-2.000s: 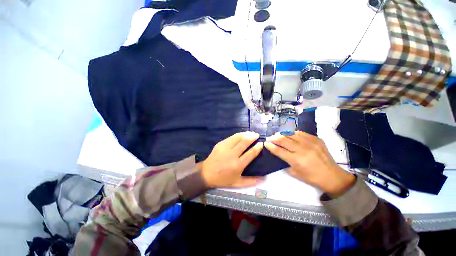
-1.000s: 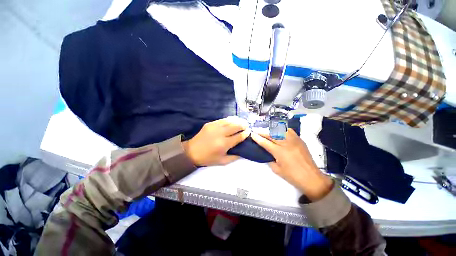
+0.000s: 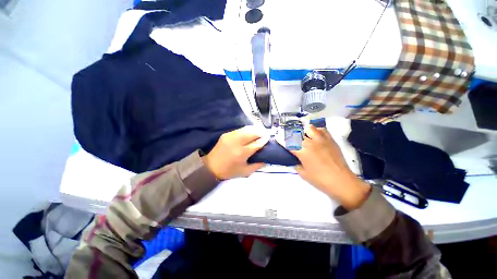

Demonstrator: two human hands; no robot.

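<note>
The dark navy garment panel (image 3: 158, 109) lies left of the needle, and its near edge passes between my hands. My left hand (image 3: 235, 155) rests on the panel's near edge, fingertips pinched on the cloth close to the presser foot (image 3: 274, 132). My right hand (image 3: 326, 163) is right of the needle, its fingertips beside the bluish-grey block (image 3: 294, 136) and its thumb side at the cloth edge. Bright glare hides the needle point and the stitching place. I cannot tell whether the right fingers grip the cloth.
The white machine head (image 3: 316, 38) stands ahead, with checked cloth (image 3: 430, 60) around its arm. Small dark cut pieces (image 3: 414, 158) and thread snips (image 3: 404, 194) lie right of my right hand. Grey-black cloth (image 3: 60, 234) is heaped below left. The table's ruler edge (image 3: 261, 228) runs nearest me.
The view has shifted. The near cloth edge between my hands has become smaller. My right fingers have moved from in front of the foot to the right side of the block.
</note>
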